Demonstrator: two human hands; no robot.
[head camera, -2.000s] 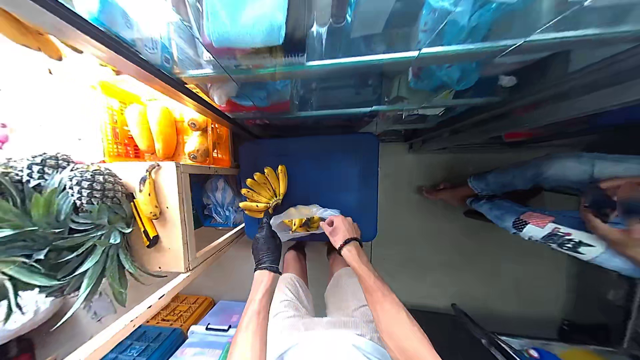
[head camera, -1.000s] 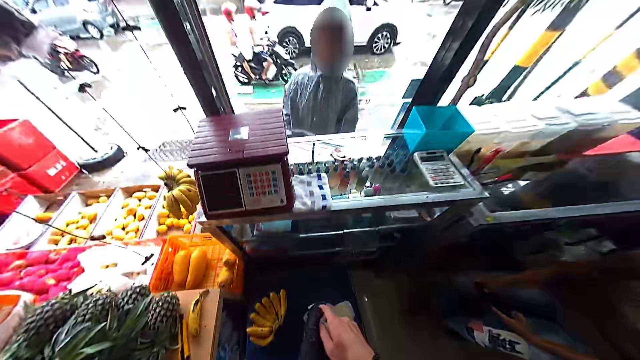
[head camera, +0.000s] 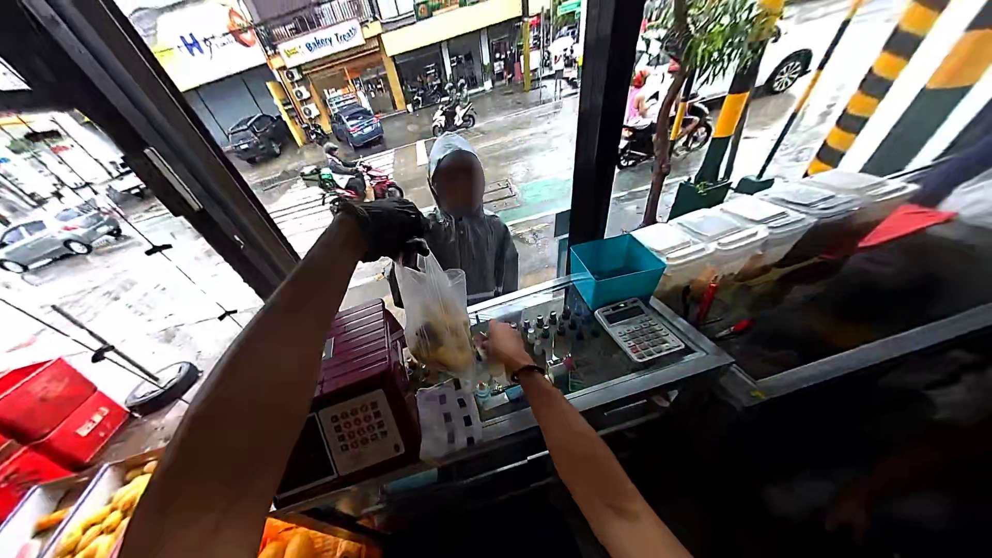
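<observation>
My left hand (head camera: 387, 226), in a black glove, is raised over the counter and grips the top of a translucent plastic bag (head camera: 435, 314). Yellowish fruit shows through the bag, which hangs beside a dark red digital scale (head camera: 360, 387). Bare, with a dark bracelet at the wrist, my right hand (head camera: 505, 345) is just right of the bag above the glass counter (head camera: 620, 380); whether its fingers hold anything cannot be told. Small bottles (head camera: 554, 322) stand near it. Across the counter is a person in a hooded grey raincoat (head camera: 473, 248).
A calculator (head camera: 639, 329) lies beside a teal plastic bin (head camera: 616, 270) on the right. Further right are lidded clear containers (head camera: 736, 232). Black posts (head camera: 608, 116) frame the opening. Crates of yellow fruit (head camera: 101, 511) and red bins (head camera: 58, 418) are at lower left.
The view has swung up from the floor to the street. My gloved left hand has risen above the counter with the bag, and my right hand has come up over the glass.
</observation>
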